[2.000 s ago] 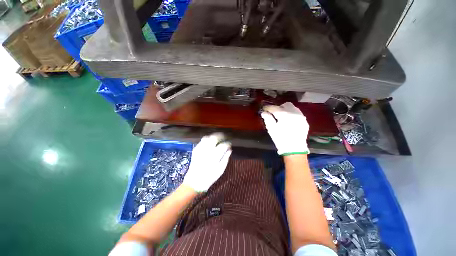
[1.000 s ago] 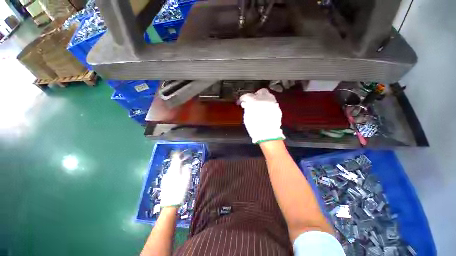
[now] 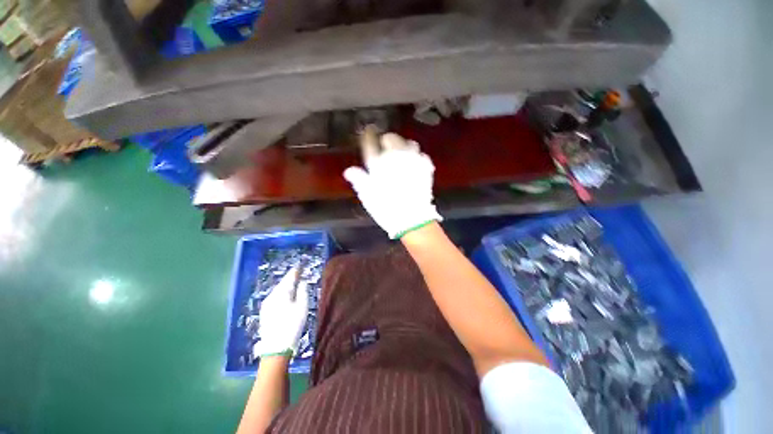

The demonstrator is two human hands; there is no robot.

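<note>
My left hand (image 3: pixel 283 318), in a white glove, is over the left blue bin (image 3: pixel 231 318) of small metal parts (image 3: pixel 273 267). Its fingers point down at the heap; blur hides whether they hold a part. My right hand (image 3: pixel 397 185), in a white glove with a green cuff edge, is over the red work board (image 3: pixel 483 157). Its fingertips reach the small dark metal die (image 3: pixel 346 127) under the beam, with the thumb apart from the fingers. I cannot tell whether a part is between them.
The thick grey press beam (image 3: pixel 364 72) crosses above the board. A slotted bar (image 3: pixel 241 144) lies at its left end, a white block (image 3: pixel 494 105) at its right rear. Pink-handled tool (image 3: pixel 574 176) and metal scraps lie right. The larger right bin (image 3: pixel 708 360) holds grey metal parts (image 3: pixel 593 314).
The view has shifted. My left hand has gone from in front of the board down to the left bin. My right hand has moved left along the board to the die.
</note>
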